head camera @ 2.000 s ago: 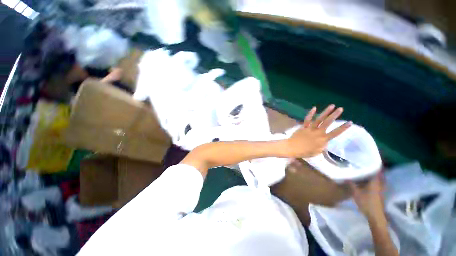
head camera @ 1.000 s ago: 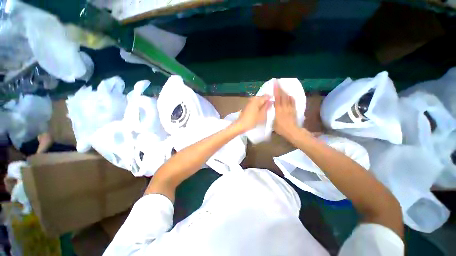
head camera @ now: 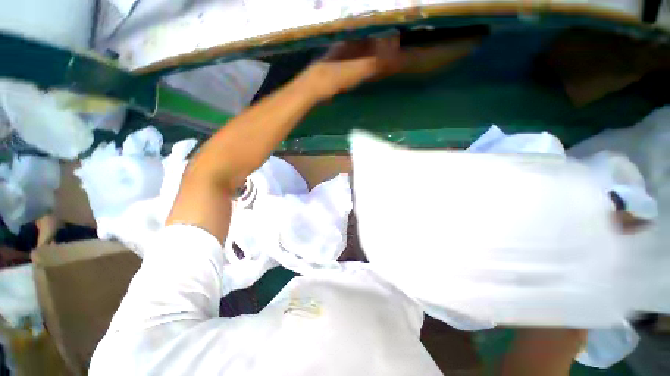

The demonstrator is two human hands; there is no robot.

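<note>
A large flat white bag (head camera: 485,235) is spread over the right half of the bench, its right side blurred. My right hand (head camera: 630,222) shows only in part at the bag's right edge and seems to grip it; the bag hides most of my forearm. My left hand (head camera: 367,59) is blurred in the dark green channel below the upper shelf, beside a blurred brown flat piece (head camera: 441,57); whether it grips that piece is unclear. White bagged units (head camera: 305,228) stand left of the large bag, several of them partly behind my left arm.
A large brown carton (head camera: 88,294) stands at lower left, with another person's hand (head camera: 45,229) near it. The worn white shelf (head camera: 294,22) with its brown edge runs across the top. More white bags (head camera: 624,176) lie at the right. A brown piece (head camera: 595,70) sits in the channel.
Both hands have left the small white bundle at the centre. My left hand has moved up into the channel. My right hand has moved right, and the large white bag now covers that side.
</note>
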